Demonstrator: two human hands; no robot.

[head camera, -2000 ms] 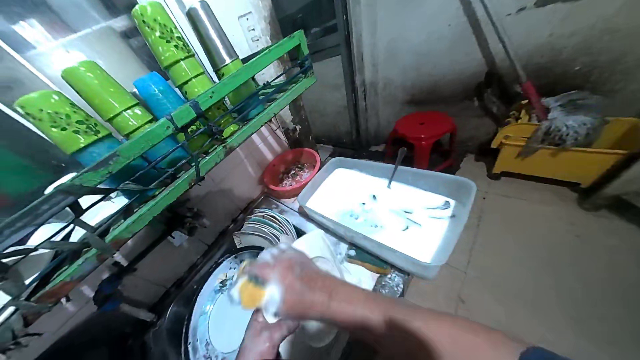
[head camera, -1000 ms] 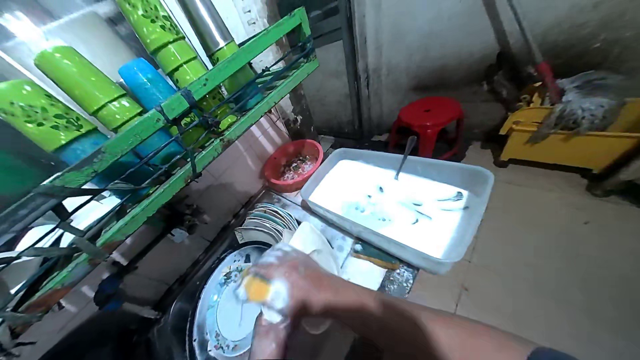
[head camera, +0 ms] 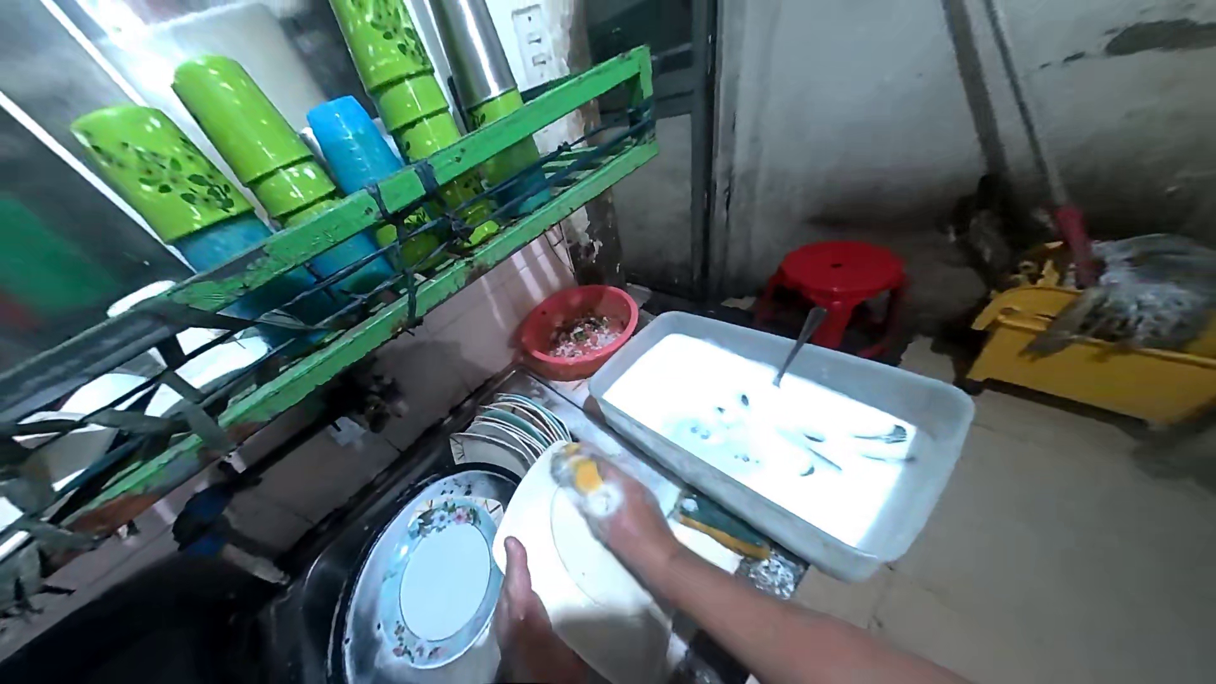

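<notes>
My left hand (head camera: 532,617) grips the lower left edge of a white plate (head camera: 570,560), thumb on its face. Against the plate's upper part, my right hand (head camera: 617,513) presses a yellow sponge (head camera: 587,476) covered with suds. To the left, a plate with a floral rim (head camera: 445,581) lies in a round metal basin (head camera: 370,608). Several stacked plates (head camera: 518,427) lean on edge behind it. A green and yellow scouring pad (head camera: 722,529) lies right of my right hand, beside a steel wool scrubber (head camera: 771,574).
A grey plastic tub (head camera: 917,494) holds spoons, forks and whitish liquid. Behind are a red basin (head camera: 579,366) of food scraps and a red stool (head camera: 843,271). A green rack (head camera: 532,223) with cups overhangs the left side. A yellow mop bucket (head camera: 1092,370) stands far right.
The white plate is now tilted up in my left hand, its face in fuller view. My right hand with the sponge has moved onto its upper part, away from the floral plate.
</notes>
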